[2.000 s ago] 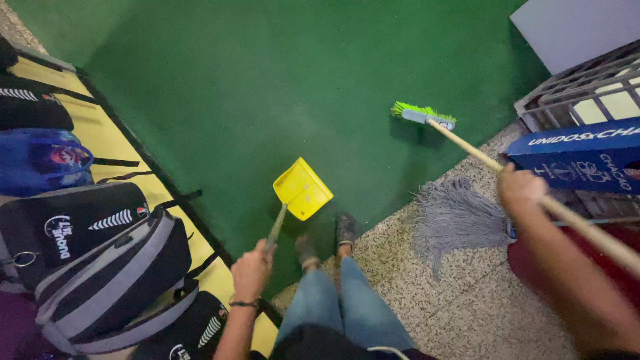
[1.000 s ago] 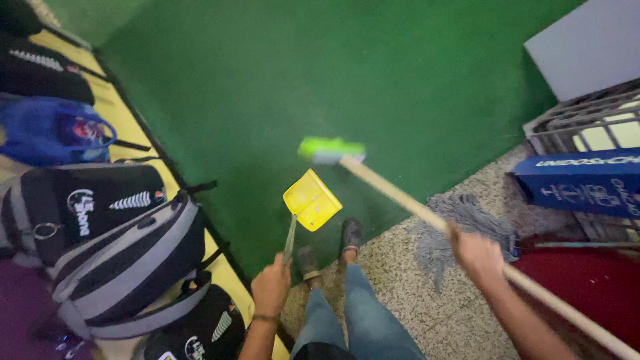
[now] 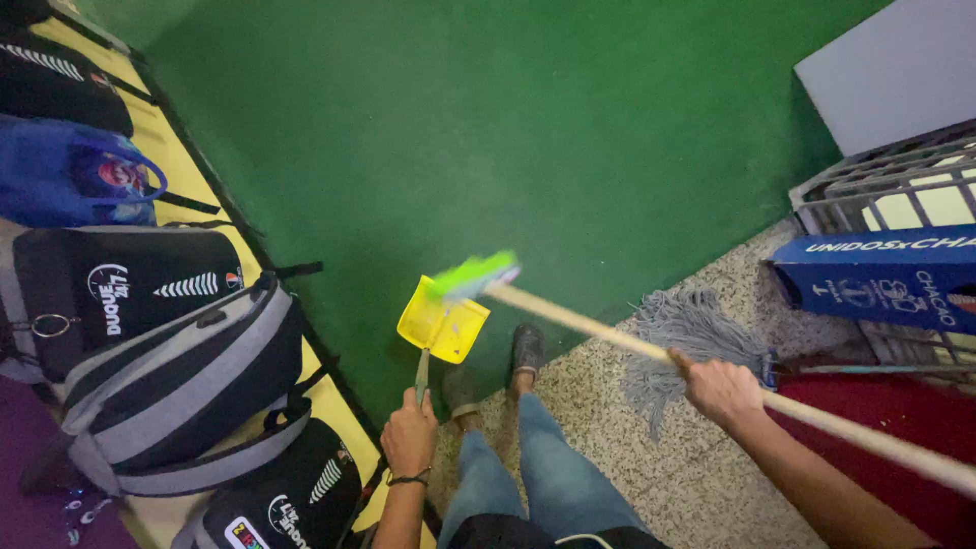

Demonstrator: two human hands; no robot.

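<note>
My left hand [image 3: 410, 431] is closed around the short handle of a yellow dustpan [image 3: 450, 324], which lies on the green floor in front of my feet, with small bits of dirt in it. My right hand [image 3: 724, 390] grips the pale wooden handle of a broom [image 3: 576, 316]. The broom's green bristles [image 3: 476, 273] are blurred and overlap the dustpan's far edge; whether they touch it I cannot tell. Beyond my right hand, the rest of the handle runs out at the right edge.
Backpacks [image 3: 183, 381] and a blue bag [image 3: 69, 171] sit on a yellow bench [image 3: 191, 179] along the left. A gray string mop [image 3: 686, 343] lies on speckled floor [image 3: 602, 427]. At right are a gray crate [image 3: 854, 187], a blue printed box [image 3: 877, 278] and a dark red surface [image 3: 877, 427].
The broom head has swept leftward over the green floor, from well right of the dustpan to its far edge. Both hands have kept their holds.
</note>
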